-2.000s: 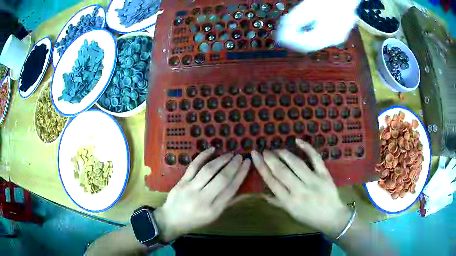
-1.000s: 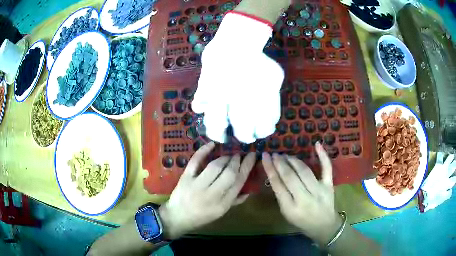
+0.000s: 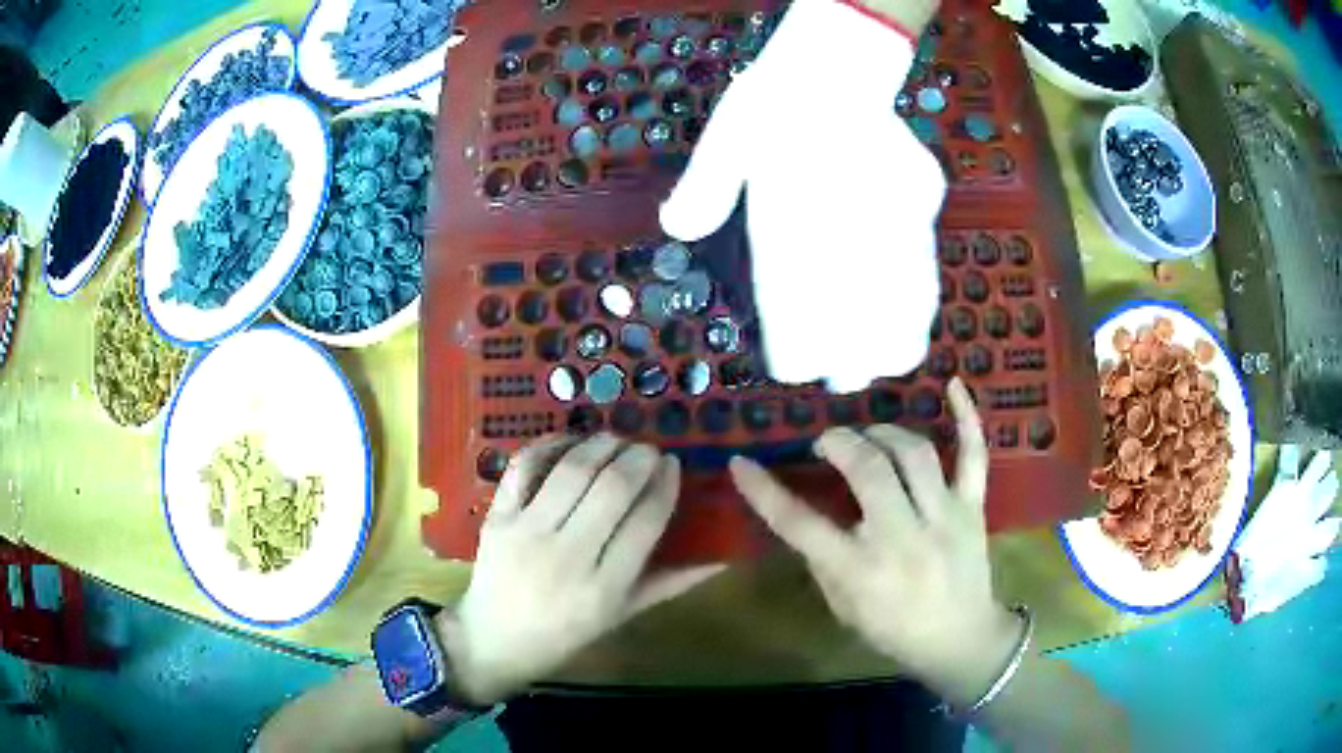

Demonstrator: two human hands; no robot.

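Observation:
The dark-red keycap tray (image 3: pixel 456 221) lies in front of me. A dark-blue spacebar keycap (image 3: pixel 736 456) shows in the long slot near its front edge. My left hand (image 3: pixel 567 537) rests with curled fingertips on the tray's front edge, left of the bar. My right hand (image 3: pixel 901 544) lies to the right, fingers spread, some tips by the bar's right end. I see nothing held in either hand; the undersides of the fingers are hidden. Loose round keycaps (image 3: pixel 605 383), shiny and grey-green, lie on the lower field's left and middle.
A coworker's white-gloved hand (image 3: pixel 846 221) covers the tray's middle right. Plates of teal (image 3: pixel 233 213) and yellow modifier keycaps (image 3: pixel 268 503) stand left. Orange keycaps (image 3: pixel 1163 441), a small bowl (image 3: pixel 1200 221), a brown box (image 3: pixel 1258 236) and a work glove (image 3: pixel 1288 537) are right.
The gloved hand came in over the tray, then moved right, and loose round keycaps now show on the lower field. My left hand shifted left, and the spacebar keycap is uncovered between my hands.

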